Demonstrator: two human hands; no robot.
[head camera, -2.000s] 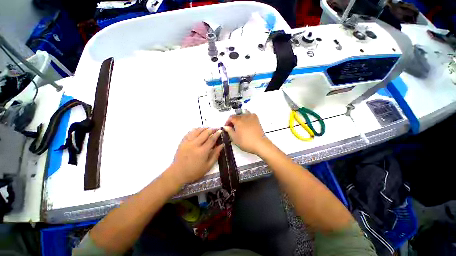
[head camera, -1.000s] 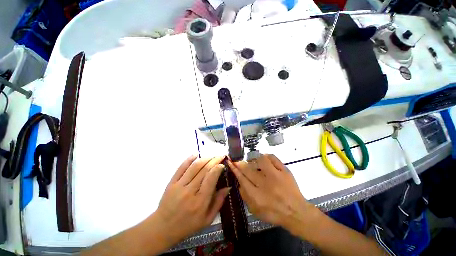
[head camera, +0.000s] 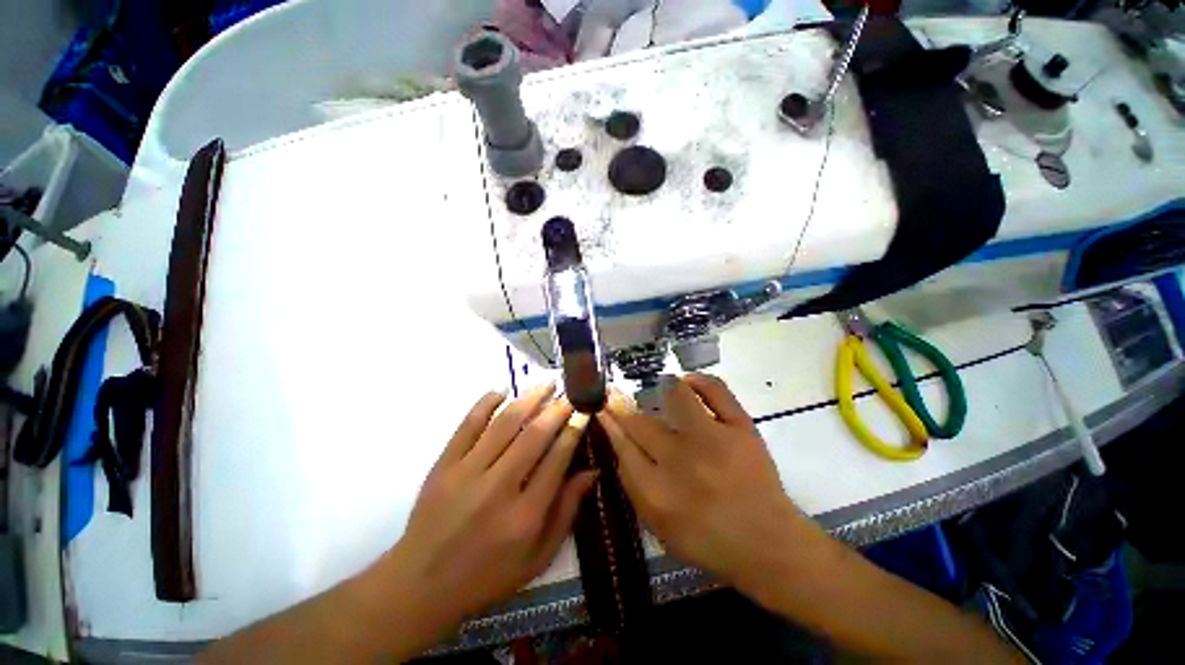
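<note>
A dark brown strip (head camera: 608, 546) with a thin toothed line down its length runs from under the needle area over the table's front edge. My left hand (head camera: 500, 487) presses on its left side, thumb on the strip. My right hand (head camera: 695, 481) holds its right side, fingertips beside the guard. The shiny upright guard (head camera: 572, 318) of the white sewing machine (head camera: 728, 117) hides the needle and the strip's far end. A small light shines at my fingertips.
Scissors (head camera: 901, 390) with yellow and green handles lie right of my right hand. A spare brown strip (head camera: 186, 377) and dark trim loops (head camera: 120, 403) lie at left. A black band (head camera: 929, 156) drapes over the machine head. A white tub (head camera: 299, 59) stands behind.
The view has moved closer to the machine head since two seconds ago. Both hands stay on the strip, and their fingertips now sit close around the guard's lower end.
</note>
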